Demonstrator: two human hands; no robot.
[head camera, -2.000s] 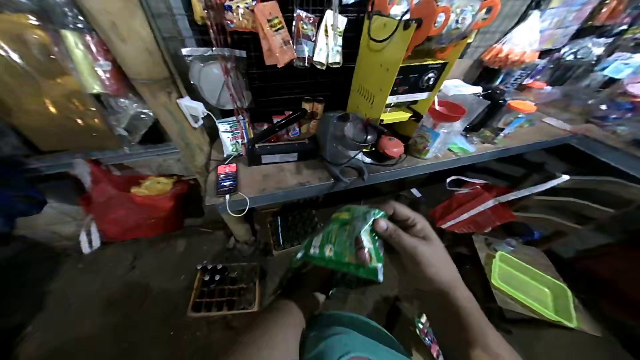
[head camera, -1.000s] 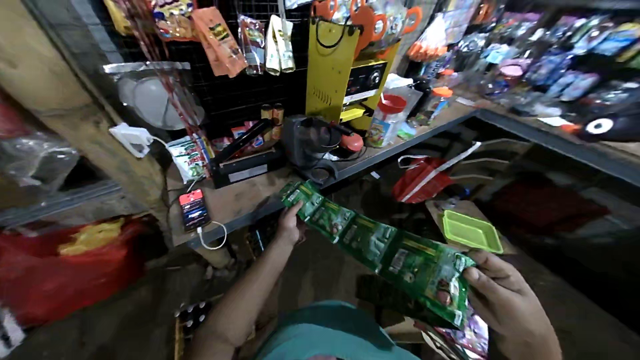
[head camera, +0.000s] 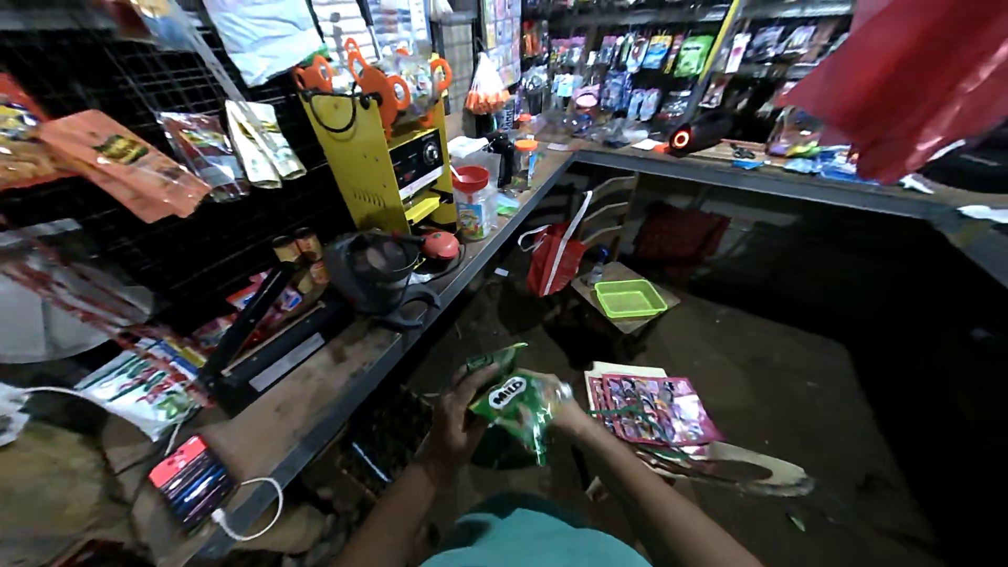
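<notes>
Both hands hold a strip of green Milo sachets (head camera: 508, 402), gathered together above my lap. My left hand (head camera: 459, 409) grips the strip's left side. At its right side, my right hand (head camera: 561, 405) is closed on the plastic, its fingers blurred and partly hidden by the sachets. Right of my hands, pink printed packets (head camera: 657, 409) lie on a low surface. The wooden counter (head camera: 315, 402) runs along the left.
On the counter stand a yellow machine (head camera: 370, 165), a red-lidded jar (head camera: 474, 206), a black sealer-like device (head camera: 268, 346) and a phone (head camera: 191, 482) on a white cable. A lime green basket (head camera: 630, 299) sits on a small stool near a red bag (head camera: 555, 260).
The sachet strip, stretched out between my hands a second ago, is now bunched up, and my hands have come together. The view has swung to the right.
</notes>
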